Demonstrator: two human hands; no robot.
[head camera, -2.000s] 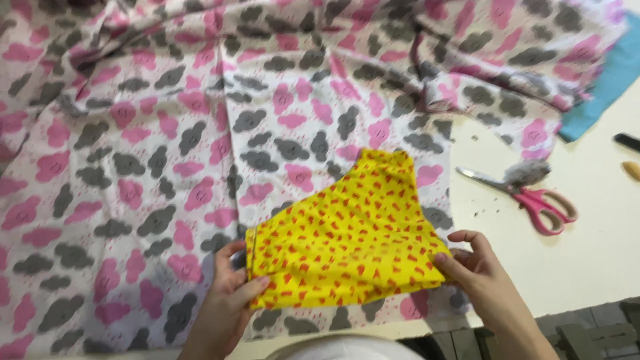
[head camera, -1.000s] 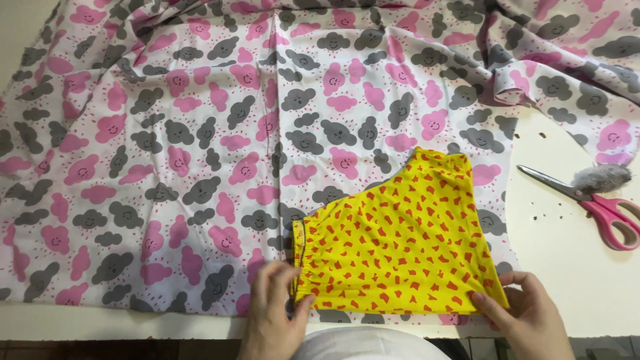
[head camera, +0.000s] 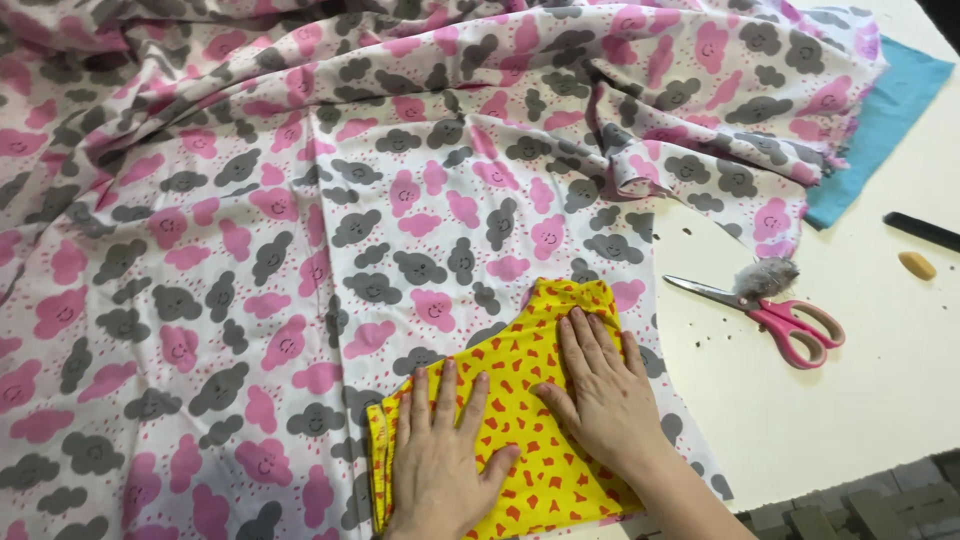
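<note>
A yellow cloth piece with red spots, like a folded garment, lies on white fabric printed with pink and grey clouds, near the table's front edge. My left hand rests flat on its lower left part, fingers apart. My right hand presses flat on its upper right part, palm down, fingertips just below the narrow top end. Neither hand grips anything. The bottom left corner of the yellow piece is partly hidden by my left hand and the frame edge.
Pink-handled scissors lie on the white table at the right, a grey fluffy tuft on them. Farther right are a yellowish oval piece and a black object. Blue fabric pokes out beneath the cloud fabric.
Both hands have left the lower corners of the yellow piece, where they held or touched it, and moved up onto its surface, now lying flat.
</note>
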